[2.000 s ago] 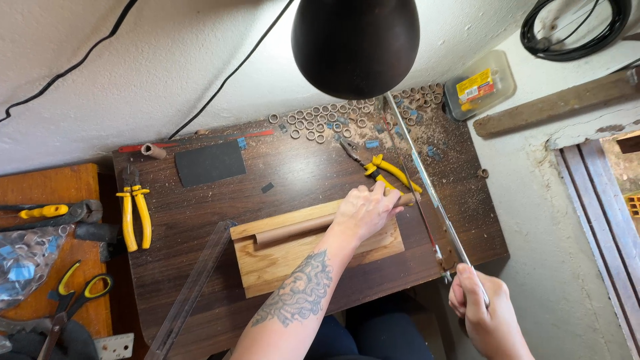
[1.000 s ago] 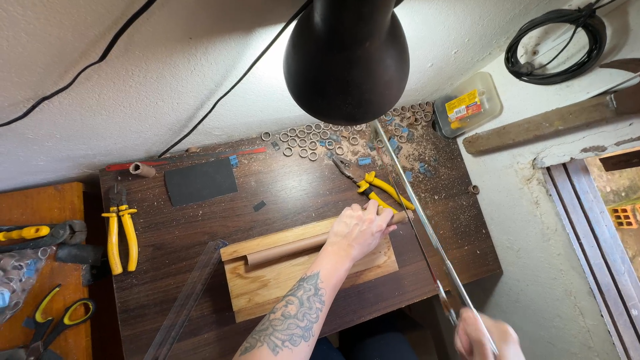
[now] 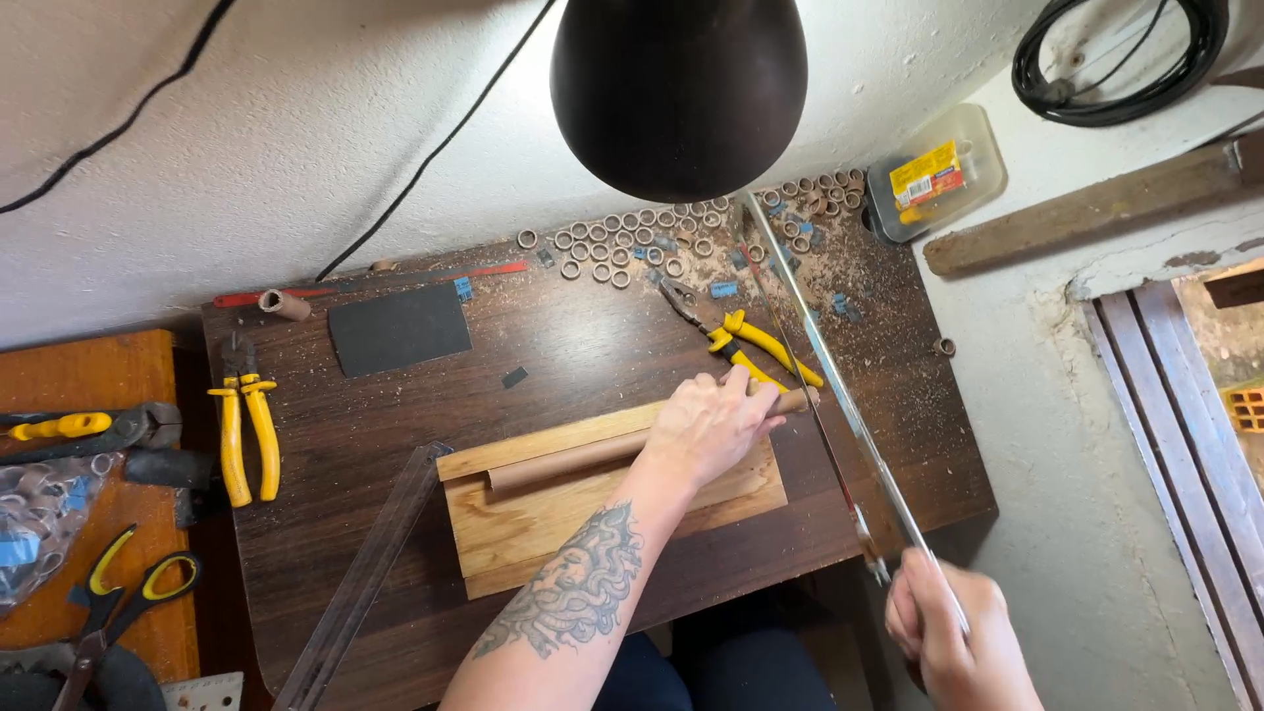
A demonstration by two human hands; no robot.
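My left hand (image 3: 706, 425) presses a brown cardboard tube (image 3: 563, 462) against the raised strip of a wooden board (image 3: 533, 523). The tube's far end sticks out past the board's right edge. Gripped by its handle in my right hand (image 3: 948, 617) is a hacksaw (image 3: 859, 425), its thin blade lying across the tube's protruding end. Just beyond my left hand lie combination pliers (image 3: 746, 346) with yellow handles, jaws pointing up and left. Many small cut cardboard rings (image 3: 622, 240) sit near the wall among sawdust and blue scraps.
A black lamp shade (image 3: 681, 99) hangs over the table's back edge. On the left are dark sandpaper (image 3: 400, 331), yellow-handled pliers (image 3: 247, 425), a short tube (image 3: 284, 305), a clear ruler (image 3: 365, 583) and scissors (image 3: 118, 612). A plastic tub (image 3: 938, 178) stands at the back right.
My right hand moves with the hacksaw, its position along the stroke shifting between frames. The left hand stays on the tube. The view shifts slightly.
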